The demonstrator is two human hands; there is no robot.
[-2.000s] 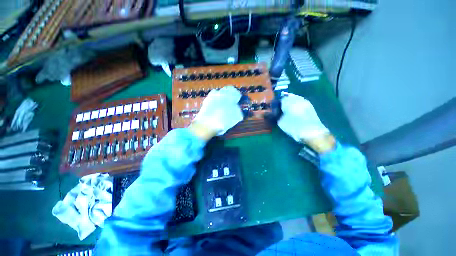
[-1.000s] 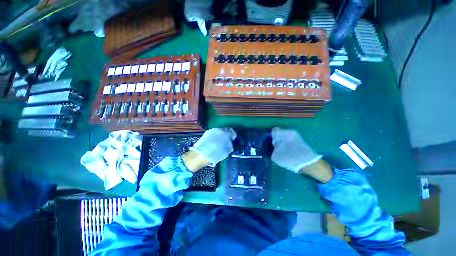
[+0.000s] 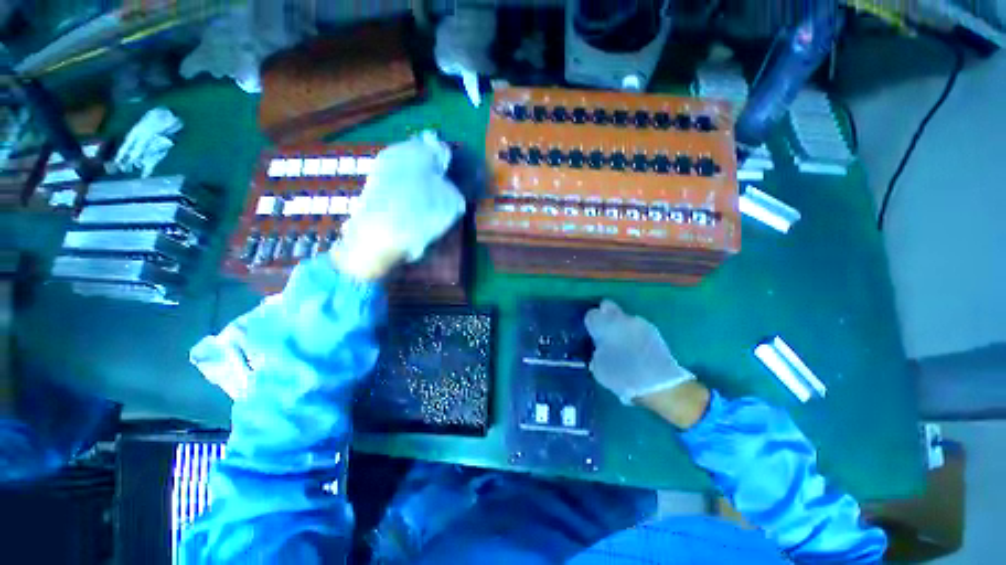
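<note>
A black jig plate (image 3: pixel 554 441) lies on the mat before me, with two small white-faced pieces (image 3: pixel 555 414) in its lower slot. Its upper slot shows a pale strip but no white faces. My right hand (image 3: pixel 637 355), in a white glove, has its curled fingertips at the plate's upper right edge; what they hold is hidden. My left hand (image 3: pixel 406 204), also gloved, is over the right part of the red-brown tray stack (image 3: pixel 441 289), its fingers near the top rows; I cannot tell if it holds a piece. The screw tray (image 3: pixel 452 370) lies left of the jig.
An orange-brown tray stack (image 3: pixel 612 256) with rows of black parts stands behind the jig. Silver ribbed bars (image 3: pixel 124 243) are stacked far left, white cloth (image 3: pixel 226 359) lies beside my left sleeve. Loose silver strips (image 3: pixel 789 368) lie at right; a dark screwdriver (image 3: pixel 789 66) hangs behind.
My left hand has moved from the jig up and left onto the red-brown tray stack. My right hand has stayed by the jig, slightly lower. White faces no longer show in the upper slot.
</note>
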